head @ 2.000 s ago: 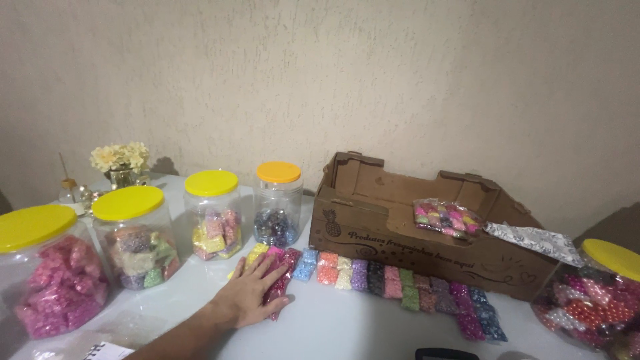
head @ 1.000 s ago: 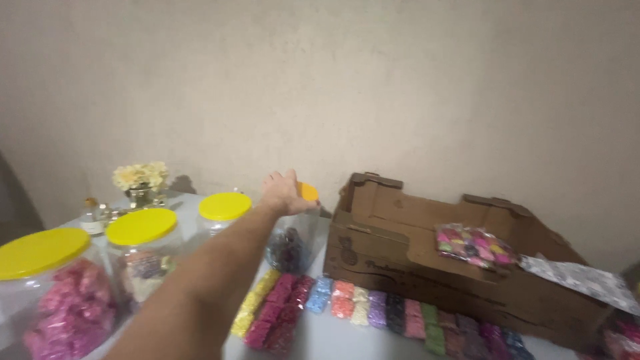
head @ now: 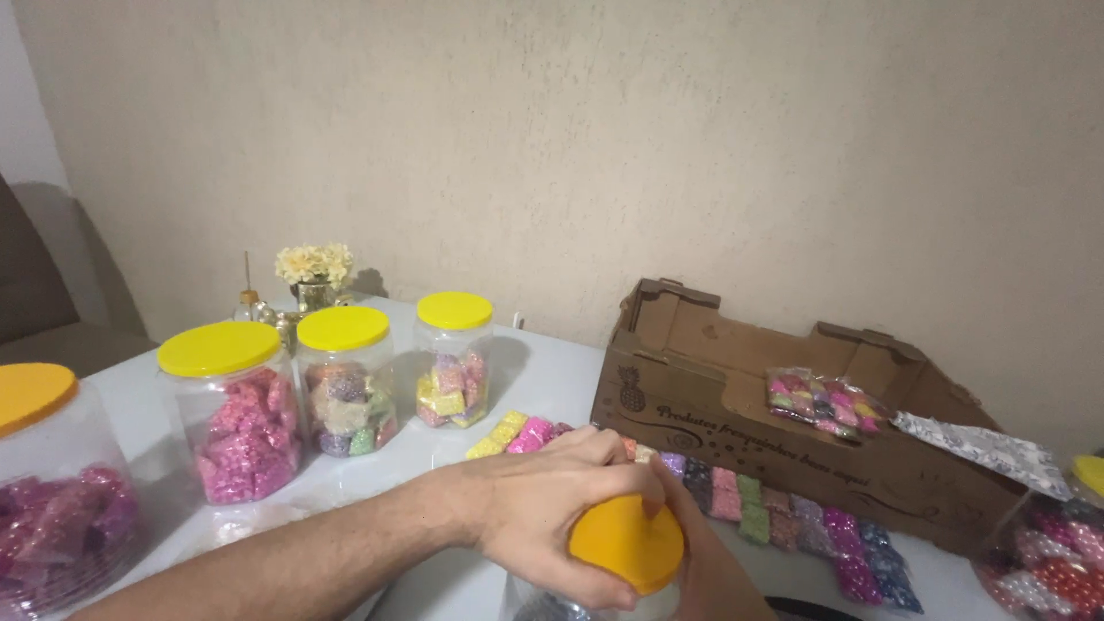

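Note:
My left hand (head: 561,509) grips the orange lid (head: 628,543) of a clear plastic jar (head: 543,604) close in front of me, its fingers curled round the rim. On the jar's right side lies my right hand (head: 703,543), against the lid and upper jar; its fingers are partly hidden, so its hold is unclear. The jar's contents are mostly out of view. Just behind my hands, small bags of yellow beads (head: 498,434) and pink beads (head: 530,435) lie on the table, and a row of bead packets (head: 753,509) in several colours runs to the right.
Several yellow-lidded jars (head: 230,414) of bead packets stand left, with an orange-lidded jar (head: 60,509) nearest. A cardboard box (head: 733,431) at right bears a bag of colourful beads (head: 824,401) and a patterned packet (head: 983,448). Flowers (head: 314,264) stand behind; another bead jar (head: 1048,552) is far right.
The orange-lidded jar has come from the back of the table to close in front of me. My left hand was on the bead packets, then reached to that jar. My right hand has come into view.

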